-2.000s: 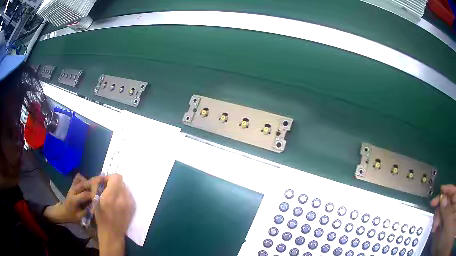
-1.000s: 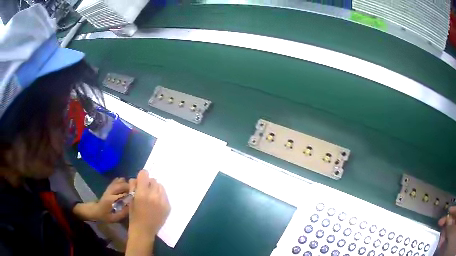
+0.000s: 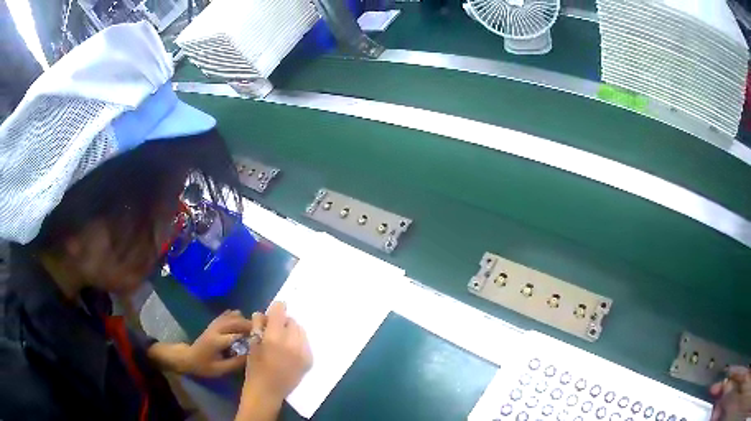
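One hand, seemingly my left hand [image 3: 730,395], shows at the lower right edge, cut off by the picture's rim. Its fingertips are at the right end of a grey-brown fixture [image 3: 700,360] with gold-coloured seats; whether it grips anything is unclear. My right hand is out of the picture. A white parts tray [image 3: 486,404] with rows of small dark-rimmed rings lies at the bottom right, cut off below. Another grey-brown fixture [image 3: 539,296] with gold-coloured seats lies on the green belt above the tray.
At left, a capped person's hands [image 3: 276,353] hold a slim pen-like item over white paper [image 3: 338,316]. A blue bin [image 3: 212,259] stands beside them. More fixtures [image 3: 359,219] lie farther along the belt. Across it are a white fan [image 3: 519,20] and stacked white trays [image 3: 675,66].
The view has swung left and up, bringing in the fan and more of the person. The belt fixtures have shifted right relative to the tray. My hand now overlaps the right fixture's end.
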